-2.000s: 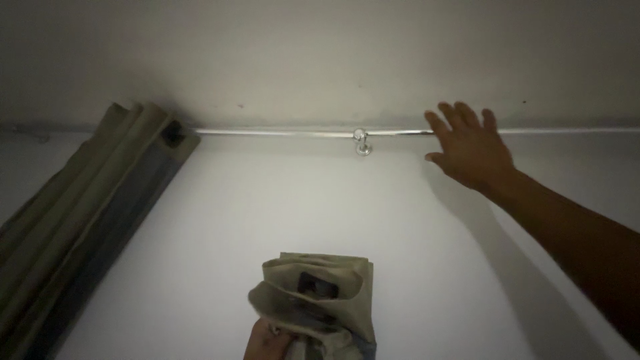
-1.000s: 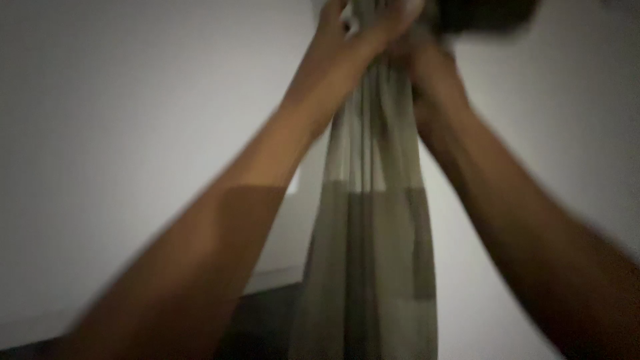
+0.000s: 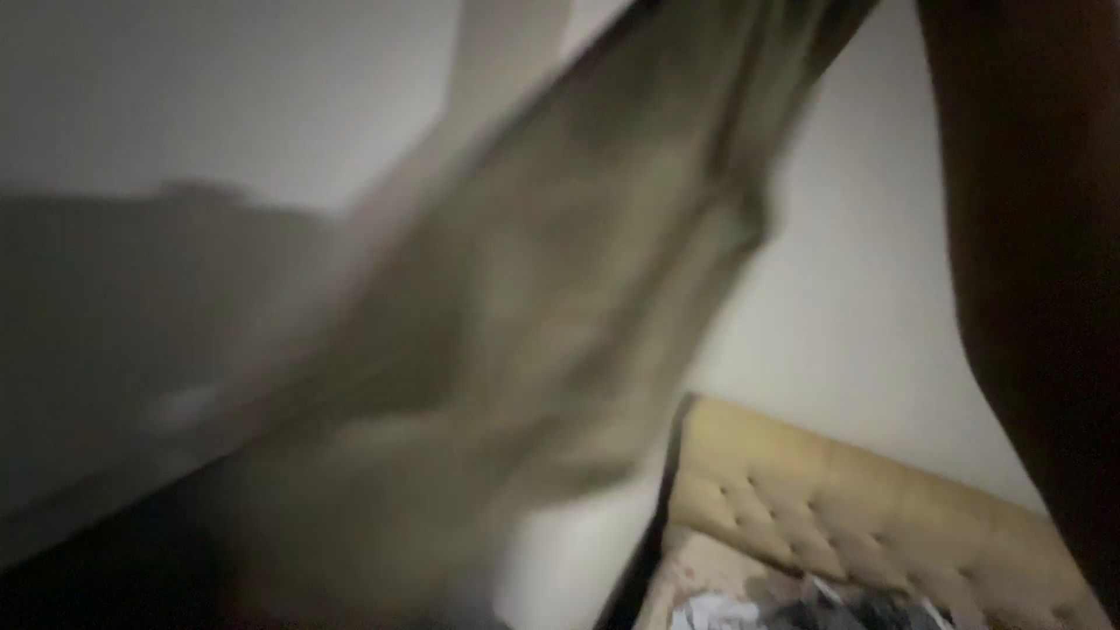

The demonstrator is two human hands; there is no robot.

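A greenish-beige curtain [image 3: 560, 289] hangs blurred across the middle of the head view, gathered towards the top edge and spreading down to the lower left. A dark forearm runs down the right side, with its hand beyond the top edge. Neither my left hand nor my right hand shows, so what they hold is hidden. The curtain's upper end is also out of the picture.
A tan tufted headboard [image 3: 840, 490] stands at the lower right against a pale wall [image 3: 857, 262]. Crumpled light and dark cloth [image 3: 814, 608] lies in front of it. A broad shadow falls on the wall at left.
The view has swung down and away from the rod. Both hands, at the top of the curtain a second ago, have left the picture. The curtain now slants, and a headboard has come into view.
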